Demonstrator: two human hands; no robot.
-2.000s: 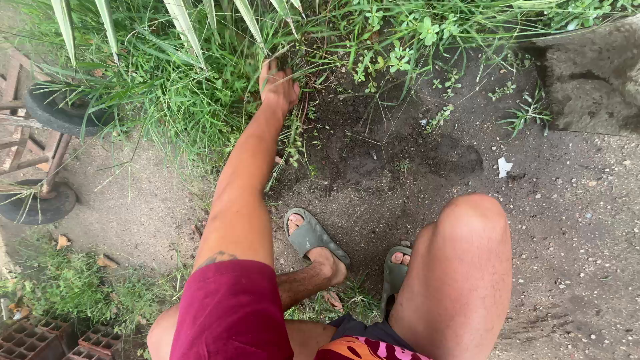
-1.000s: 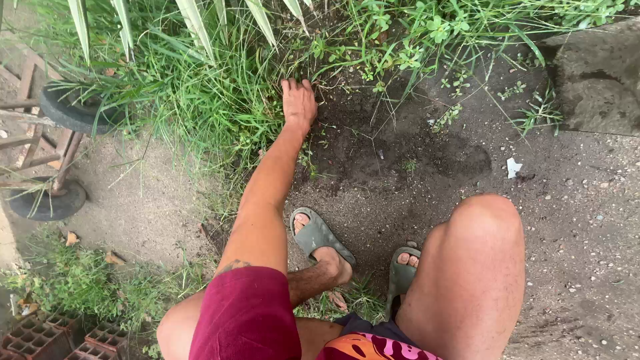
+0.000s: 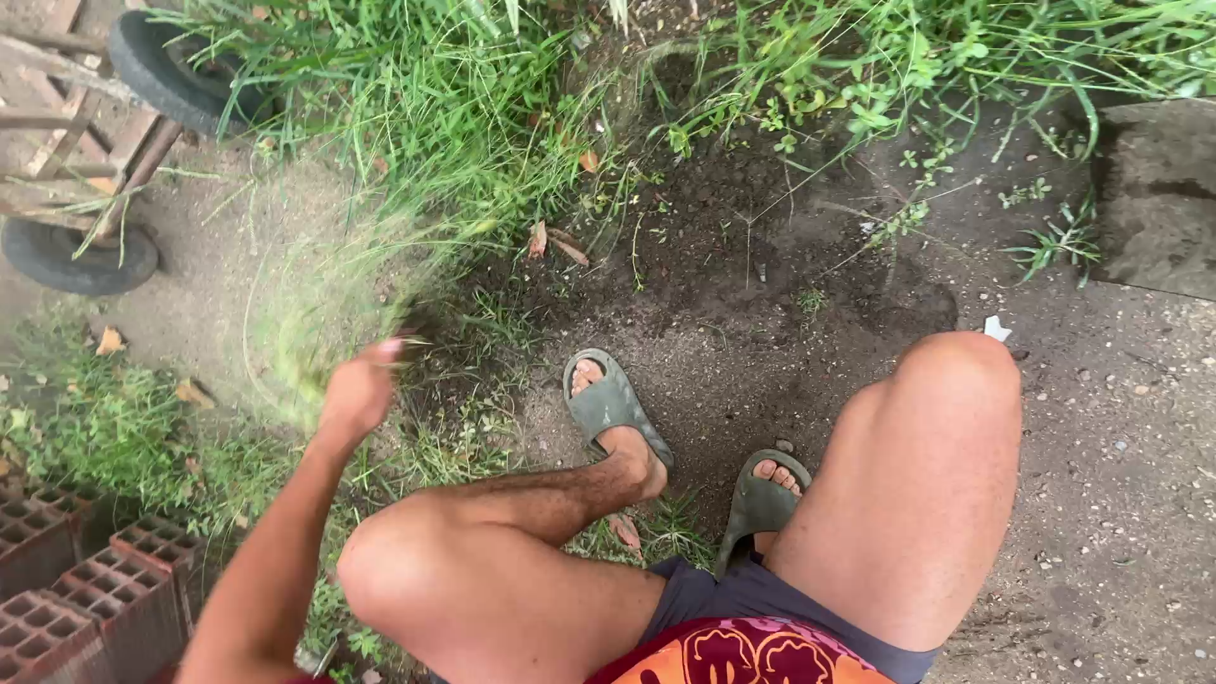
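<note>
My left hand (image 3: 361,389) is blurred by motion at the left of the view. Its fingers are closed around a bunch of long green grass (image 3: 318,313), whose blurred blades fan out up and to the left. Something dark, perhaps roots or soil, shows beside the fingertips, too blurred to tell. Above and right of the hand stands a dense patch of rooted grass (image 3: 456,123), bordering dark bare soil (image 3: 703,237). My right hand is out of view.
My sandalled feet (image 3: 613,404) are on the ground between my bent knees. A wheeled metal frame with black wheels (image 3: 81,256) lies upper left, hollow clay bricks (image 3: 119,579) lower left. A flat slab (image 3: 1159,199) is at the right edge, near a white scrap (image 3: 996,329).
My left hand has moved from the grass edge at the top down and to the left, with a bunch of grass in it. Bare ground shows where the hand was. The view has shifted somewhat.
</note>
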